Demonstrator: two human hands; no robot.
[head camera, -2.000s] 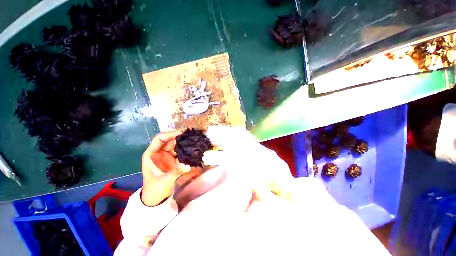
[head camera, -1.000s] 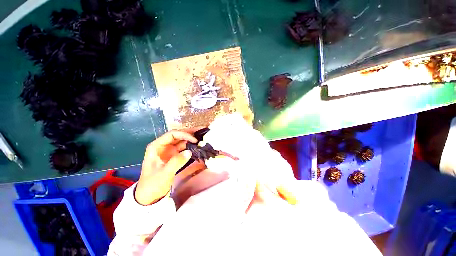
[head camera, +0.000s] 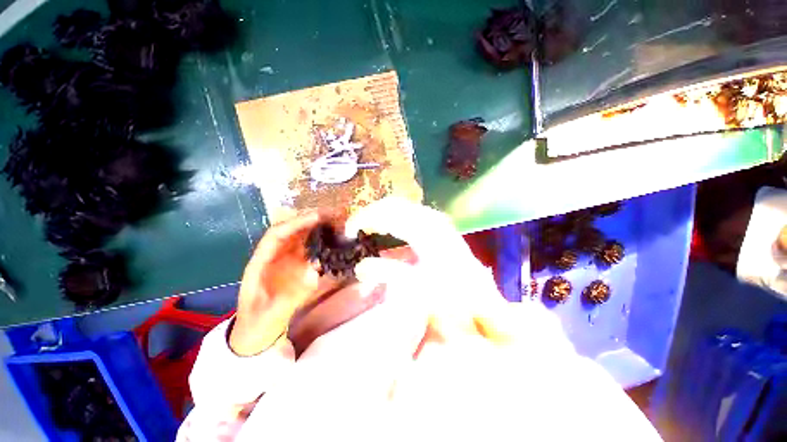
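Observation:
My left hand (head camera: 278, 278) is bare and holds a black ribbed part (head camera: 338, 250) just below the cardboard pad. My right hand (head camera: 404, 246), in a white glove, is overexposed and blends with the sleeve; its fingers close on the right side of the same part. Whether it also holds a stick cannot be told. The tan cardboard pad (head camera: 259, 138) lies on the green bench and bears white paste (head camera: 335, 168) with streaks.
A heap of black parts (head camera: 95, 155) lies at left on the green bench. Loose dark parts (head camera: 464, 148) lie right of the pad, by a glossy clear cover (head camera: 639, 65). Below are a large blue bin (head camera: 639, 319) with ribbed round parts, a small blue crate (head camera: 142, 388) and red openwork (head camera: 177, 319).
The black part has turned in my hands: a rounded clump two seconds ago, flatter and spread one second ago, now a toothed edge facing down. The whole view has shifted slightly.

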